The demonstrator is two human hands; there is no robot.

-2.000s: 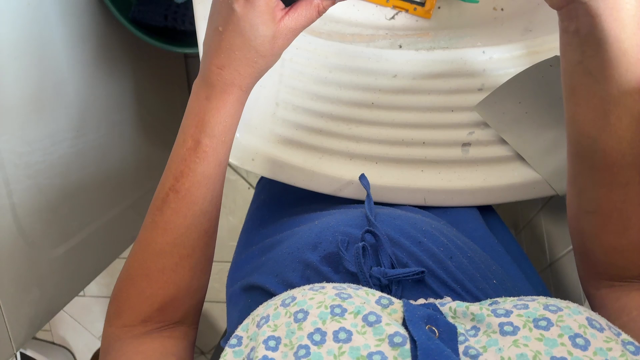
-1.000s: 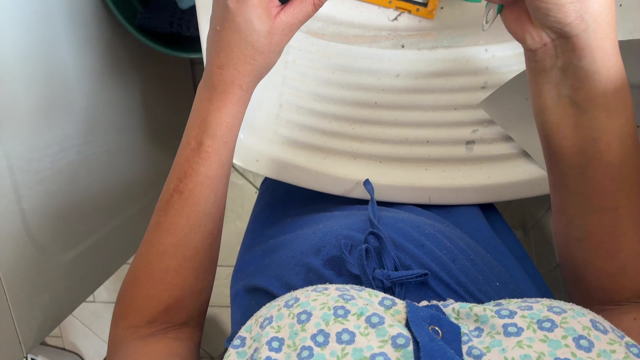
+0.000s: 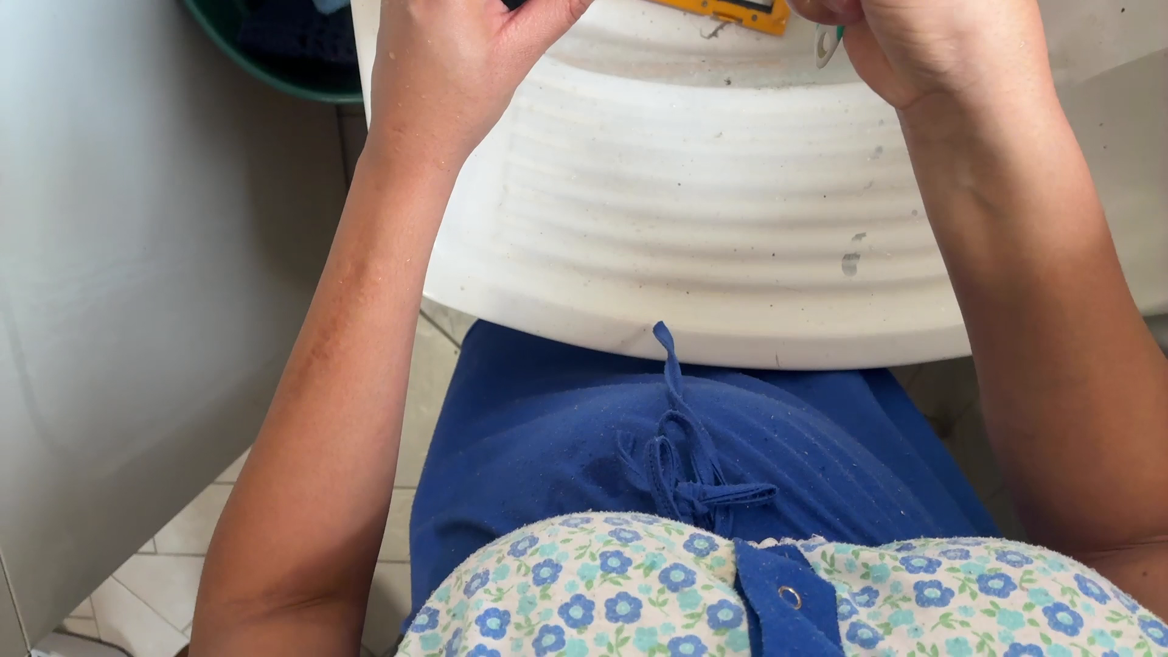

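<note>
My left hand (image 3: 465, 64) is at the top edge of the view, over the left side of a white ribbed sink washboard (image 3: 675, 210). A small dark thing shows between its thumb and fingers, mostly cut off by the frame. At the top right, my right hand (image 3: 940, 46) has curled fingers around a small green and whitish thing (image 3: 827, 46) with a looped end; the rest of it is hidden. Between the hands lies a yellow-orange plastic piece (image 3: 739, 14), partly out of view, on the white surface.
A green tub (image 3: 265, 78) with dark blue cloth stands at the upper left. A large smooth whitish panel (image 3: 137, 274) fills the left side. Tiled floor (image 3: 182, 547) shows below. The sink's rounded front edge touches or nearly touches my blue trousers (image 3: 566, 438).
My right hand has come inward to the left, toward the yellow-orange piece, and the small looped thing now shows at its fingers. The left hand has barely moved.
</note>
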